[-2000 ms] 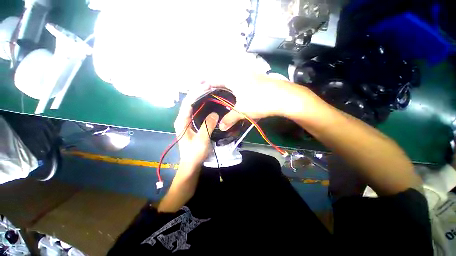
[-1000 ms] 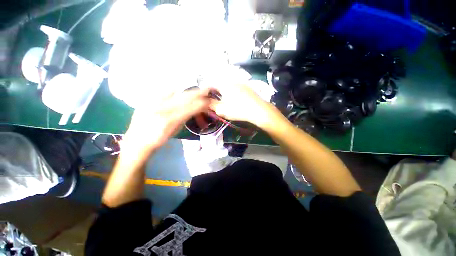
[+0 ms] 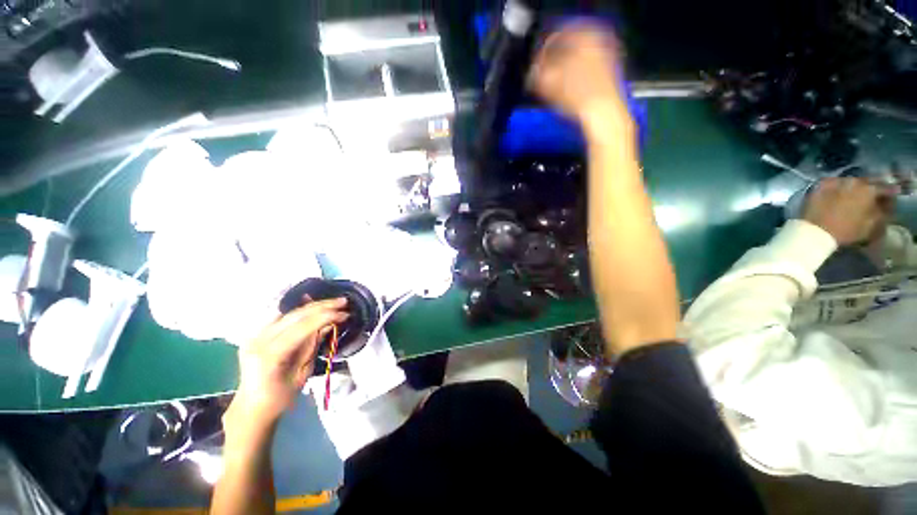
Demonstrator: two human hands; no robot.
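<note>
My left hand (image 3: 287, 352) rests its fingers on the black round inner part (image 3: 367, 307) at the bench's front edge. A white housing (image 3: 375, 370) with a flat bracket shows below it, toward my body. Thin red and yellow wires (image 3: 330, 372) hang from the opening. My right hand (image 3: 583, 68) is stretched out over the blue bin (image 3: 543, 131) and is blurred. A thick black cylinder, likely the electric screwdriver (image 3: 496, 96), lies just left of it. I cannot tell whether my right hand grips anything.
Glaring white housings (image 3: 201, 251) are heaped left of centre, with bracketed units (image 3: 70, 332) at far left. A silver-grey box (image 3: 387, 75) stands behind. Glossy black round parts (image 3: 523, 262) lie below the bin. A person in a white sleeve (image 3: 754, 302) works at the right.
My right hand has left the unit and moved far forward and right, over the bin. My left hand stays on the black part. The view has turned, and the neighbour's arms now show at right.
</note>
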